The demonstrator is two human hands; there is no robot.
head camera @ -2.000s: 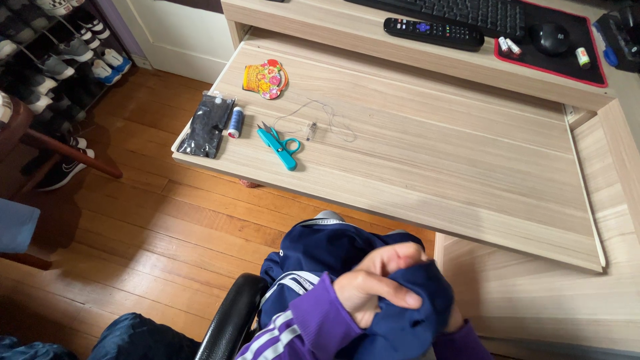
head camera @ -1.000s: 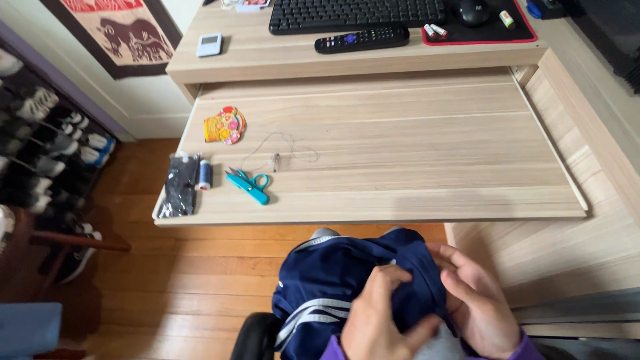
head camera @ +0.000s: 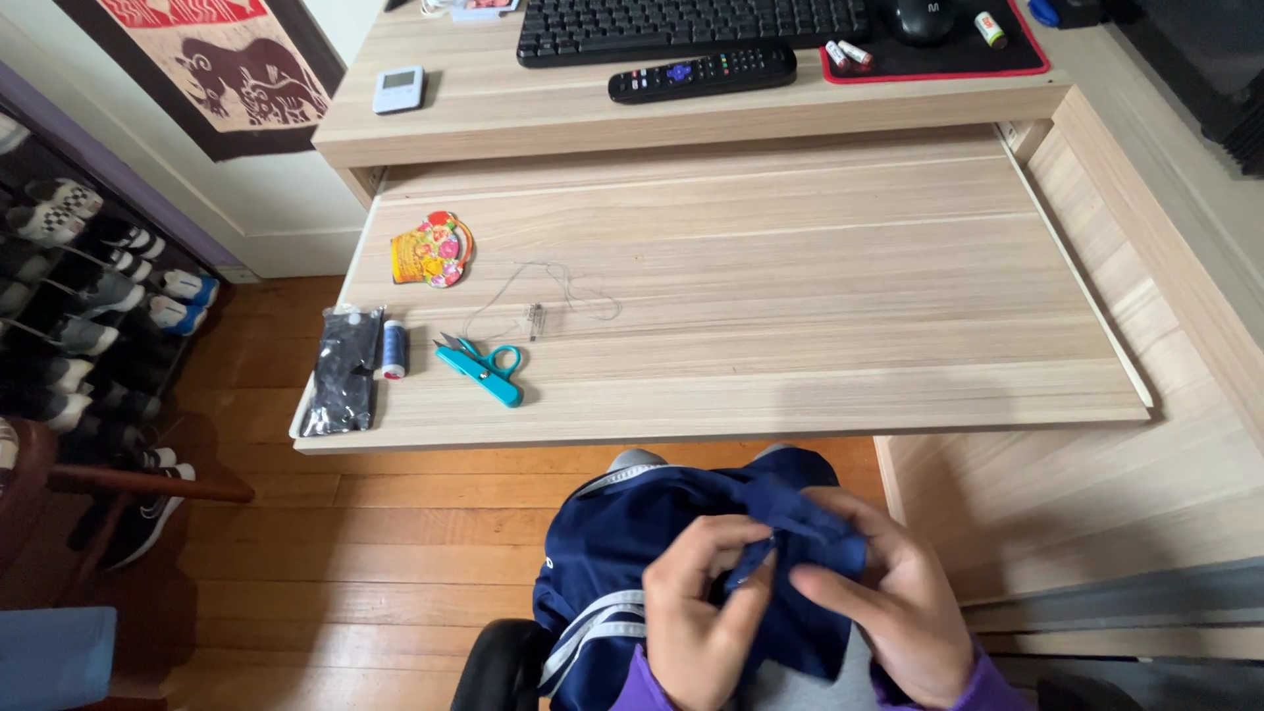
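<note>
A navy blue garment with white stripes (head camera: 652, 523) lies across my lap. My left hand (head camera: 706, 602) pinches a fold of it between thumb and fingertips, and my right hand (head camera: 889, 592) grips the cloth just beside. On the pull-out tray (head camera: 790, 296) lie teal thread snips (head camera: 481, 369), a blue thread spool (head camera: 394, 350), a dark plastic packet (head camera: 343, 370), a flower-basket-shaped needle book or card (head camera: 433, 250) and a small clear item (head camera: 535, 321) near a loose thread (head camera: 568, 286). Whether a needle is in my fingers cannot be told.
Above the tray, the desktop holds a keyboard (head camera: 691, 30), a remote control (head camera: 703, 75), a small white digital display (head camera: 399, 90), a mouse (head camera: 920, 18) and loose batteries (head camera: 989, 30). A black armrest (head camera: 502, 667) is by my left arm. Shoes (head camera: 89, 296) fill a rack at left.
My hands, close together around the bunched cloth two seconds ago, now pinch it at two nearby spots. The items on the tray have not moved. The view has swung left.
</note>
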